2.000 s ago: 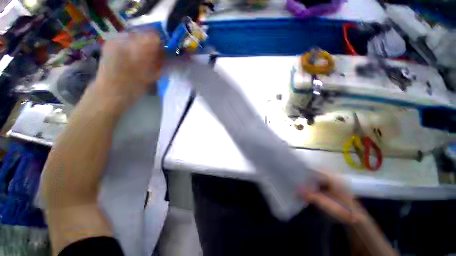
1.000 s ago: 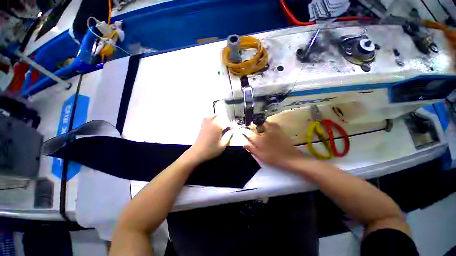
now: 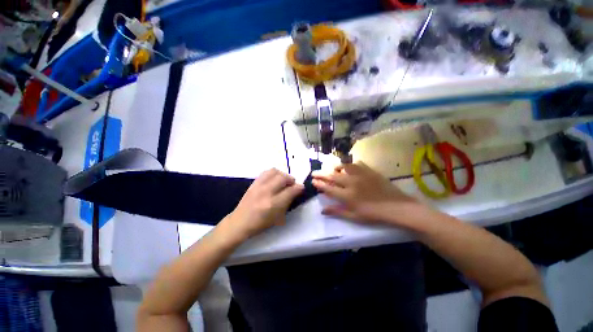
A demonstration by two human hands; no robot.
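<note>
A black fabric strip (image 3: 175, 194) lies across the table, its left end looped over to show a grey-white face. Its right end runs under my hands beside the needle area. My left hand (image 3: 270, 198) rests on the strip, fingers bent, pressing or holding it. My right hand (image 3: 357, 192) is just right of it, below the presser foot (image 3: 343, 149), fingertips at the strip's dark edge and slightly blurred; its exact grip is hidden. The sewing machine (image 3: 448, 84) stands behind my hands with a bright lamp spot at the needle.
Scissors (image 3: 443, 170) with yellow and red loops lie on the bed right of my right hand. A yellow-orange ring (image 3: 322, 53) hangs on a grey post. White and black strips (image 3: 140, 130) drape over the table's left side. A blue trough (image 3: 221, 26) runs behind.
Earlier my left hand was raised at left with a grey strip stretched between both hands. Both hands are now at the needle; since the last frame my left hand moved slightly down and the strip's right part shifted.
</note>
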